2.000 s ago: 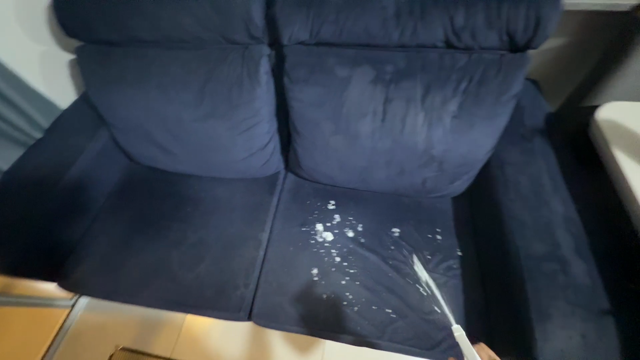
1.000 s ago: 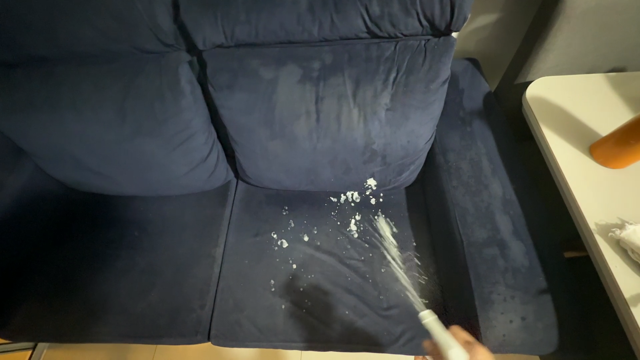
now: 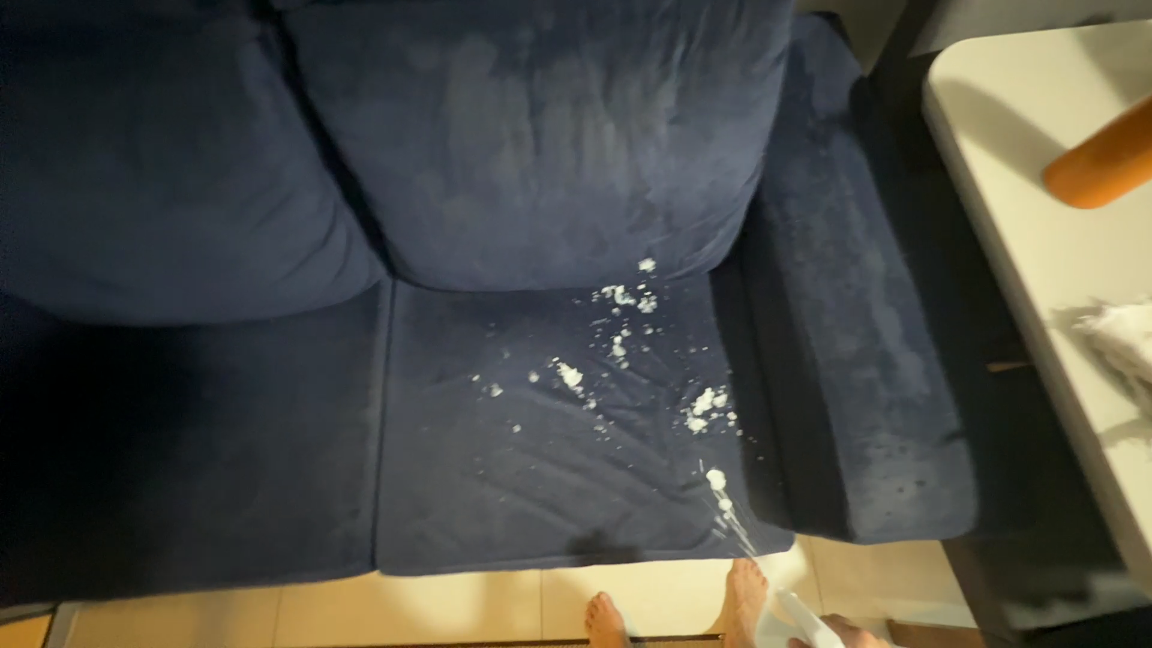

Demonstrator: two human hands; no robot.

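Observation:
At the bottom right, my right hand [image 3: 850,633] is closed around a white spray bottle [image 3: 805,619], of which only the upper part shows. A jet of white foam [image 3: 725,506] comes from its nozzle toward the front right of the right seat cushion [image 3: 504,486] of a dark blue fabric sofa. Clumps of white foam [image 3: 708,409] lie scattered over that cushion, some close to the back cushion [image 3: 558,153]. Lighter, streaky patches mark the back cushion. My left hand is out of view.
The sofa's armrest [image 3: 864,324] rises right of the seat. Beyond it stands a white table [image 3: 999,171] with an orange cylindrical object [image 3: 1102,162] and a white cloth-like thing [image 3: 1125,337]. Two bare feet [image 3: 745,594] stand on the tiled floor [image 3: 450,603] before the sofa.
More white foam lies on the right side of the seat cushion than before. The jet now lands near the cushion's front right corner. The view has shifted down and to the right.

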